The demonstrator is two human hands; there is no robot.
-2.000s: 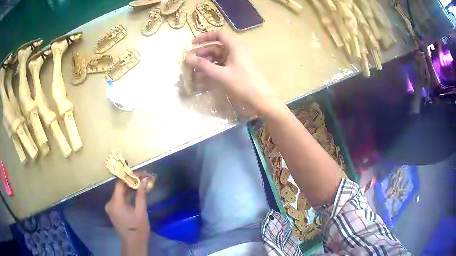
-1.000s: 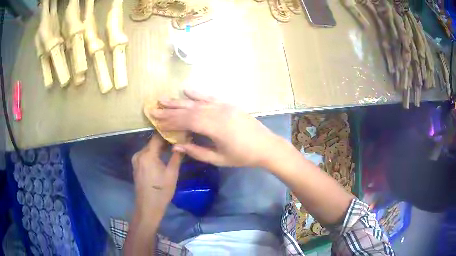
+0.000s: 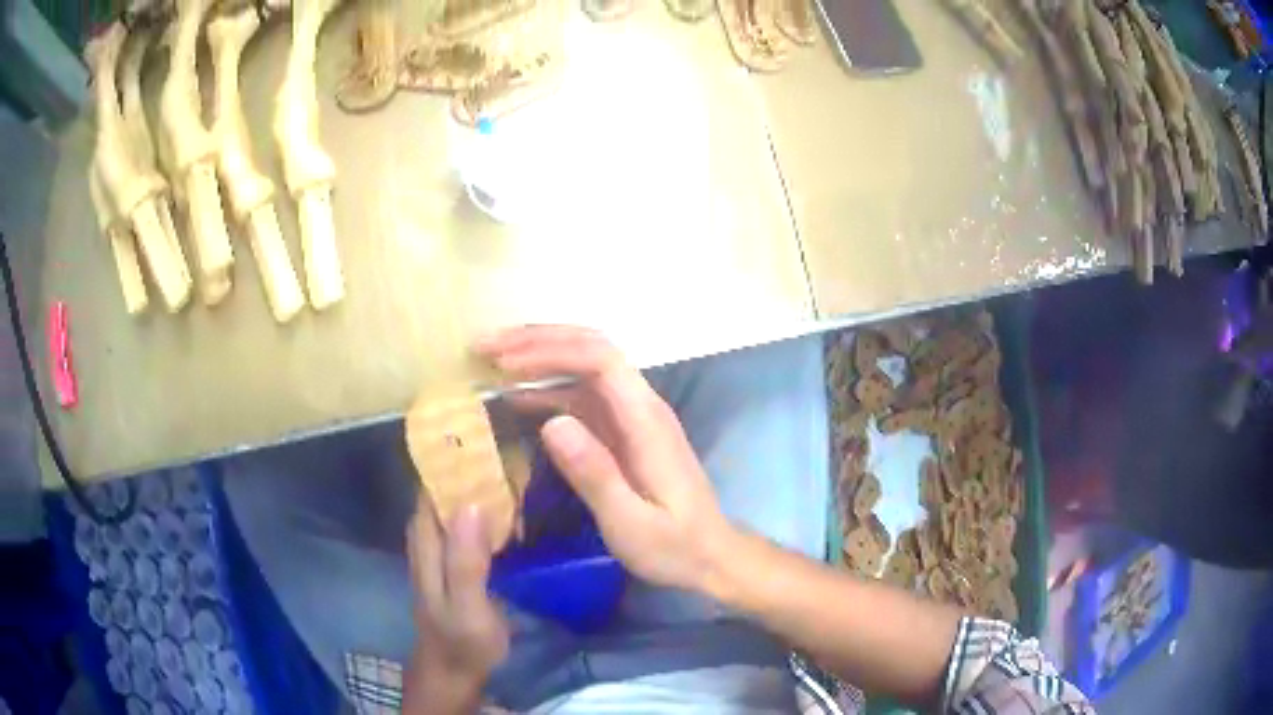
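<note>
A flat tan oval sandal sole [image 3: 458, 444] with a small dark hole stands near the table's front edge, its flat face towards me. My left hand [image 3: 458, 587] grips its lower end from below, the thumb on the face. A pale wooden piece shows partly behind the sole; most of it is hidden. My right hand [image 3: 614, 454] is just right of the sole, fingers apart and empty. A white glue bottle [image 3: 486, 189] with a blue nozzle lies on the table, partly lost in glare.
Several pale carved legs [image 3: 310, 154] lie at the left, brown slim pieces [image 3: 1152, 154] at the right. Sandals [image 3: 482, 56] and a phone [image 3: 868, 35] are at the back. A parts crate [image 3: 1033, 489], blue crate [image 3: 231, 601] and blue bin [image 3: 566, 594] are below the edge.
The sole, earlier mostly under my right hand, is now exposed and upright in my left hand. My right hand has come off it to the right. The view has shifted from the first frame.
</note>
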